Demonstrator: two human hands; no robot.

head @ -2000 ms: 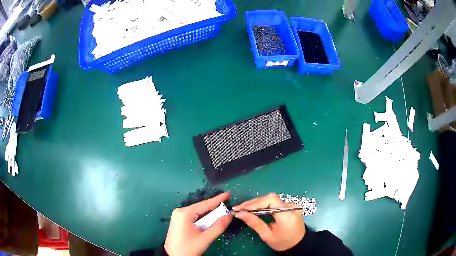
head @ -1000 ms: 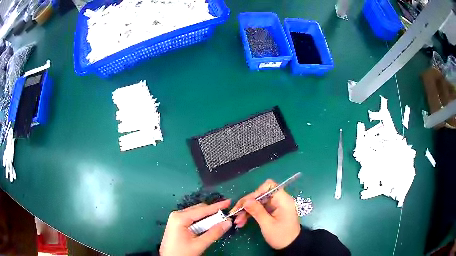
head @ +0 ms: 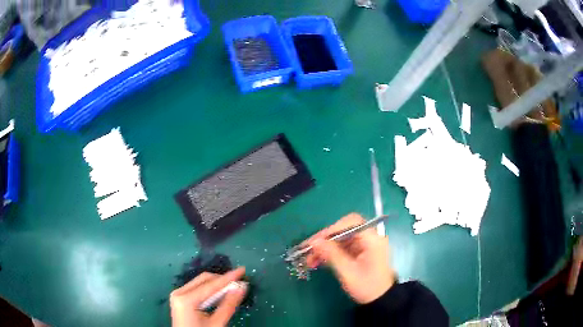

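My left hand [head: 203, 300] holds a white strip [head: 219, 296] between thumb and fingers, beside the heap of small black parts [head: 203, 267] at the bottom. My right hand [head: 361, 258] holds the tweezers [head: 348, 232], slightly blurred, with their tips at the small silvery parts [head: 300, 269]. The hand partly covers that heap. Whether the tips grip a part cannot be told. The black tray [head: 246, 185] with its grey dotted block lies in front of the hands. Spare tweezers [head: 376, 185] lie behind my right hand.
A small stack of white strips [head: 116, 172] is at left, a large loose pile [head: 441, 179] at right by a metal post [head: 422, 64]. A blue basket [head: 121, 96] and two blue bins [head: 261, 82], [head: 323, 78] stand at the back. A dark sleeve [head: 540, 198] is at far right.
The view has turned right, so bench items appear farther left. My hands have moved apart. The tweezers have left the white strip's end and are over the silvery parts.
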